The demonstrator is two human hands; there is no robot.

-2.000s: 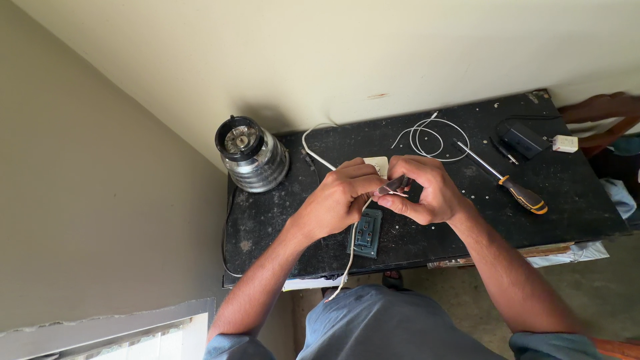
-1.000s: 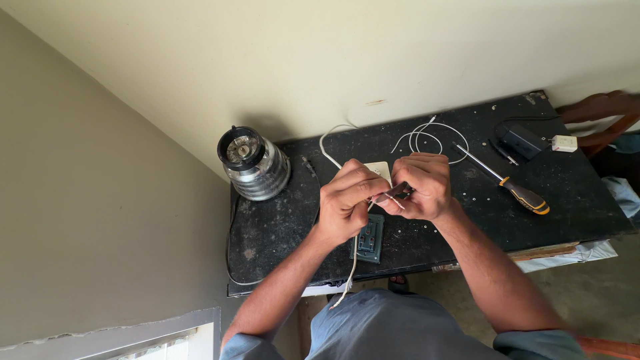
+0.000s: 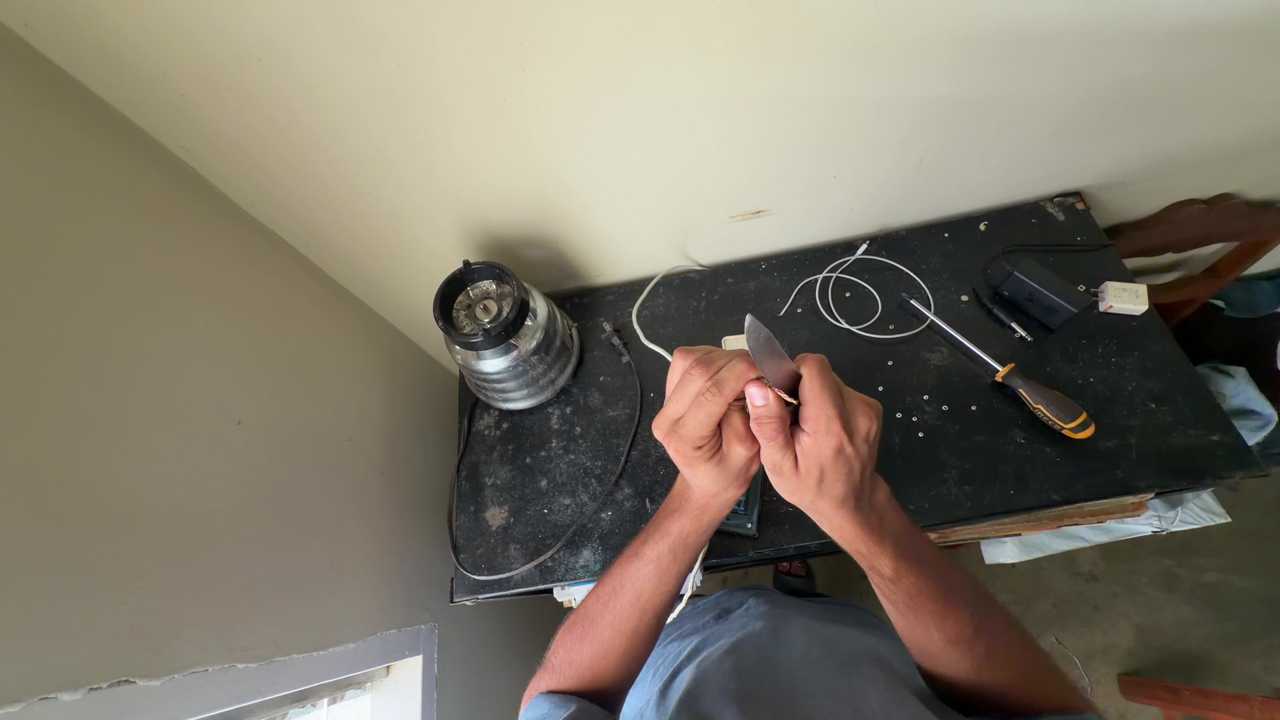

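Both hands meet above the front part of a black tabletop. My right hand [image 3: 825, 430] grips a knife, whose metal blade [image 3: 770, 352] points up and away from me; the handle is hidden in the fist. Against the blade, my left hand [image 3: 708, 415] pinches a cable end with bare copper strands [image 3: 779, 391] by my right thumb. A white cable [image 3: 648, 318] curves over the table behind my left hand, and part of it hangs off the front edge. Partly covered by my hands are a cream plastic piece [image 3: 735, 342] and a dark green electrical plate [image 3: 743, 512].
A blender jar [image 3: 515, 345] stands at the left, near a black cord with a plug [image 3: 616, 340]. To the right lie a coiled white cable [image 3: 828, 290], a screwdriver [image 3: 1040, 398], a black adapter [image 3: 1042, 293] and a white charger [image 3: 1122, 298]. Small bits dot the black tabletop [image 3: 960, 470].
The knife blade now stands up clear of my fingers, where it lay low between my hands before. Copper strands now show at my right thumb.
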